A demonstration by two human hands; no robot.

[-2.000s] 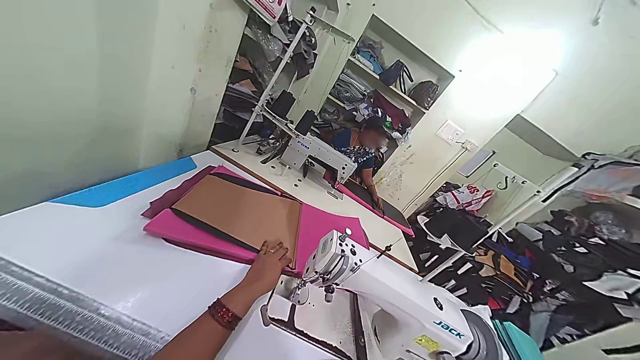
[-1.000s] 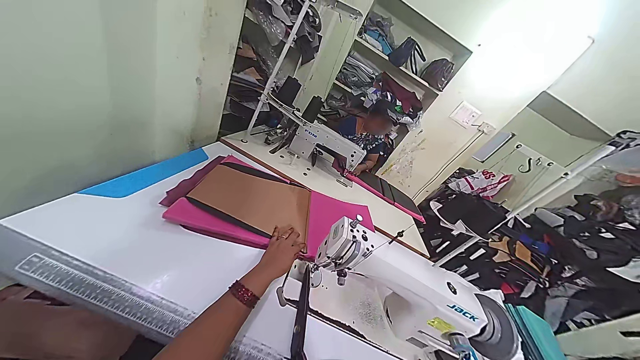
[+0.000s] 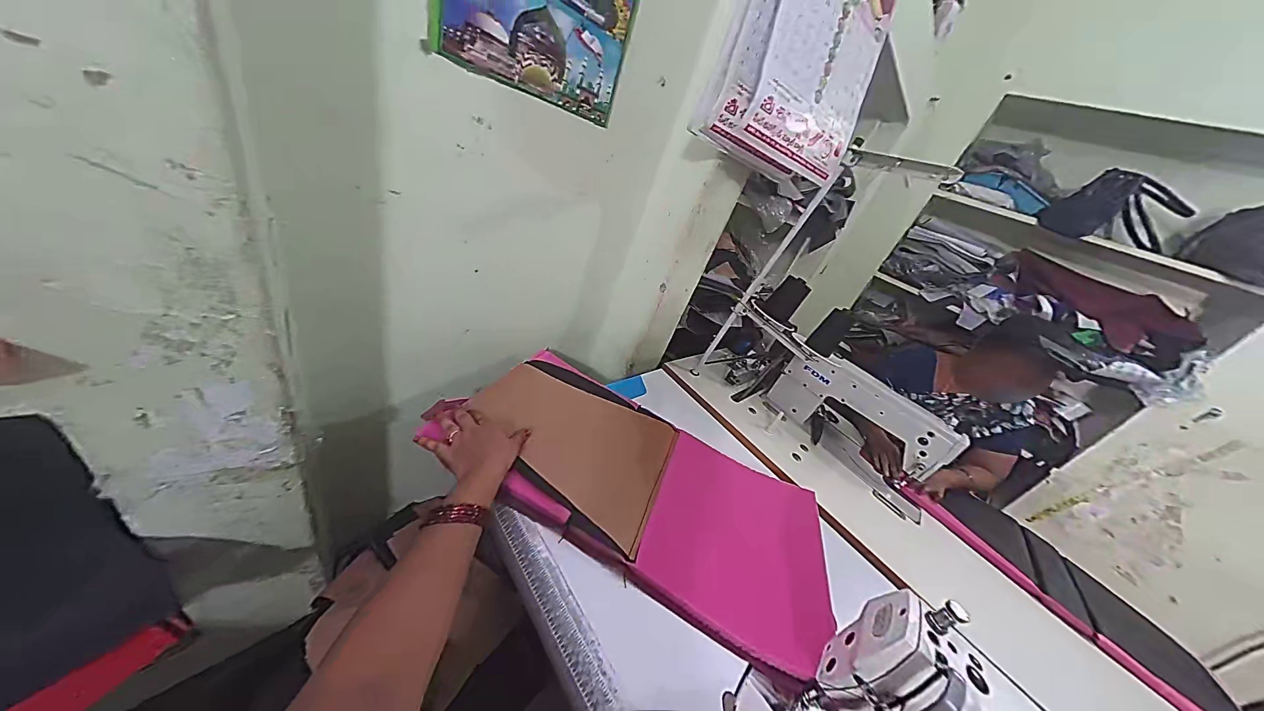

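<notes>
My left hand [image 3: 479, 444], with red bangles at the wrist, grips the left end of a stack of pink fabric pieces [image 3: 741, 543]. Its fingers curl over the pink edge, and its thumb side rests by a brown rectangular panel [image 3: 583, 444]. That panel lies on a black piece [image 3: 568, 504] on top of the pink stack. The stack's right end reaches the head of a white sewing machine [image 3: 889, 642] at the bottom of the view. My right hand is not in view.
A clear ruler [image 3: 558, 612] lies along the near edge of the white table [image 3: 632, 642]. Beyond, a co-worker [image 3: 987, 405] feeds black and pink material [image 3: 1047, 583] through another sewing machine [image 3: 849, 395]. A wall stands close behind the stack; shelves [image 3: 1086, 237] hold bags and cloth.
My left hand has moved from the stack's near edge beside the machine to its far left end. The view has swung left, bringing in more wall.
</notes>
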